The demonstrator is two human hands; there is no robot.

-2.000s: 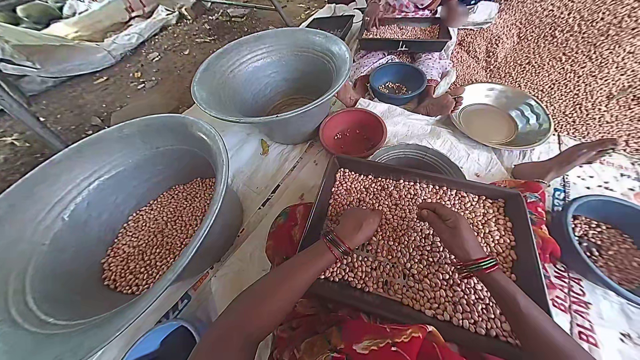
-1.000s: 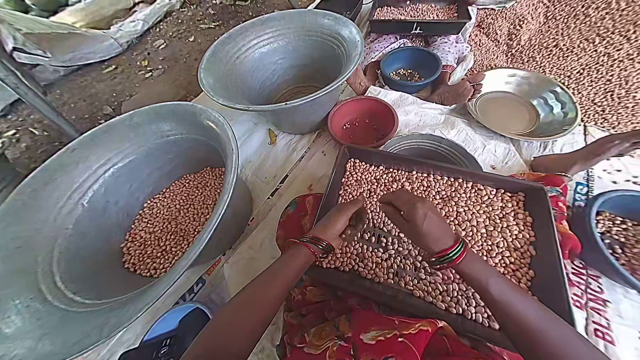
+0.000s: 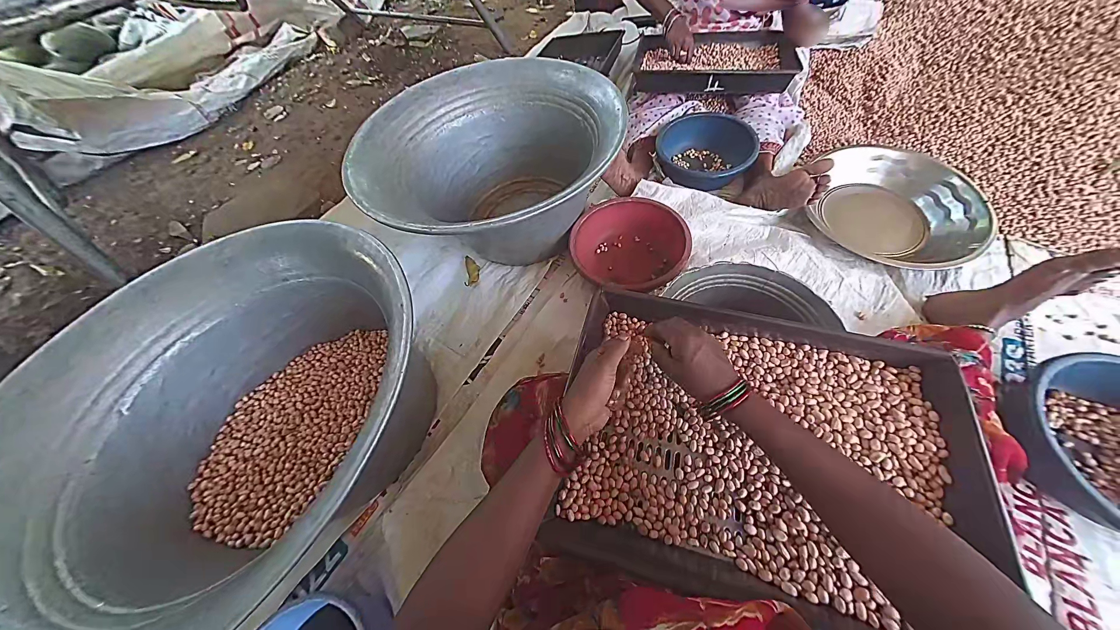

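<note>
A dark rectangular sieve tray lies across my lap, spread with reddish-brown nuts or seeds; slots in its base show near the middle. My left hand is over the tray's upper left part, fingers curled. Close beside it, my right hand is bent downward at the nuts, its fingertips near those of the left. Whether either hand holds a nut is hidden by the fingers. A large metal basin at the left holds a heap of similar nuts.
Beyond the tray are a second metal basin, a red bowl, a grey round pan and a shiny steel dish. A blue tub stands right. Across sits another person with a tray and blue bowl.
Both my hands have moved from the middle of the tray toward its upper left corner. More of the slotted base shows than two seconds ago.
</note>
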